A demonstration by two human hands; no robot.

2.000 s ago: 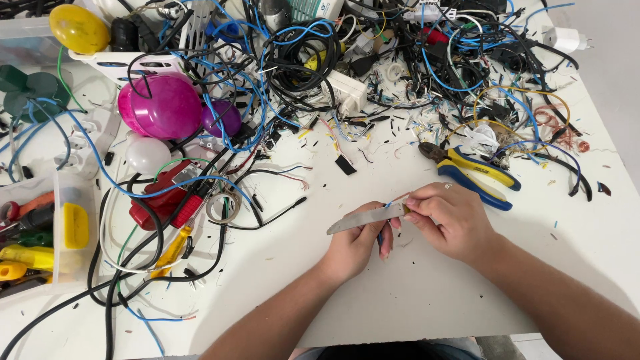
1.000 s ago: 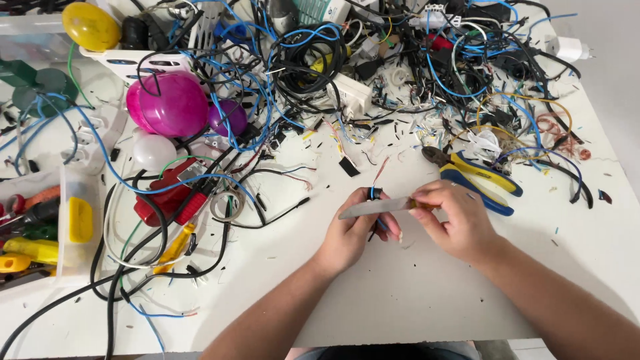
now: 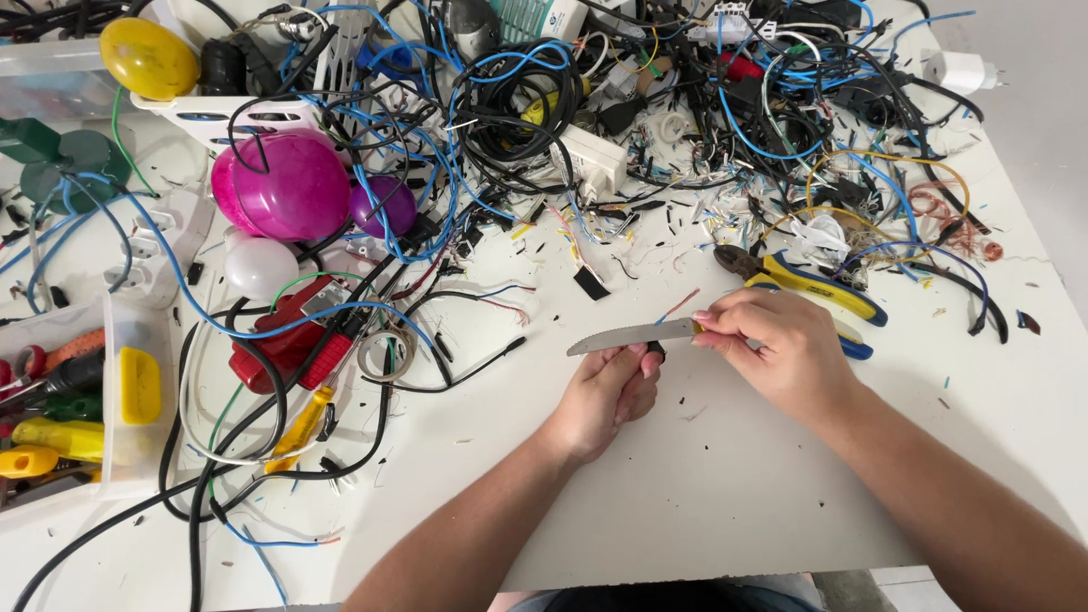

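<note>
My right hand (image 3: 778, 348) grips the handle end of a serrated knife (image 3: 631, 337), whose blade points left over my left fingertips. My left hand (image 3: 605, 398) is closed on a small black piece (image 3: 655, 348), partly hidden by the fingers and blade. Just past the blade a short wire with blue insulation and bare copper strands (image 3: 680, 304) sticks up; the knife hides whether it joins the black piece. Pliers with yellow and blue handles (image 3: 820, 289) lie behind my right hand. A flat black scrap (image 3: 592, 284) lies on the white table (image 3: 680, 484) beyond my left hand.
Tangled cables (image 3: 518, 110) and wire scraps cover the far side. At left are a magenta balloon-like object (image 3: 285, 185), a red tool (image 3: 285, 336), a roll of tape (image 3: 387, 355), a yellow-handled screwdriver (image 3: 299, 432) and a plastic bin of tools (image 3: 140, 442). A white plug adapter (image 3: 960, 72) sits far right.
The knife stays in my right hand; its blade has shifted over the left fingers. The copper-ended wire stood more upright one second ago and now slants to the right.
</note>
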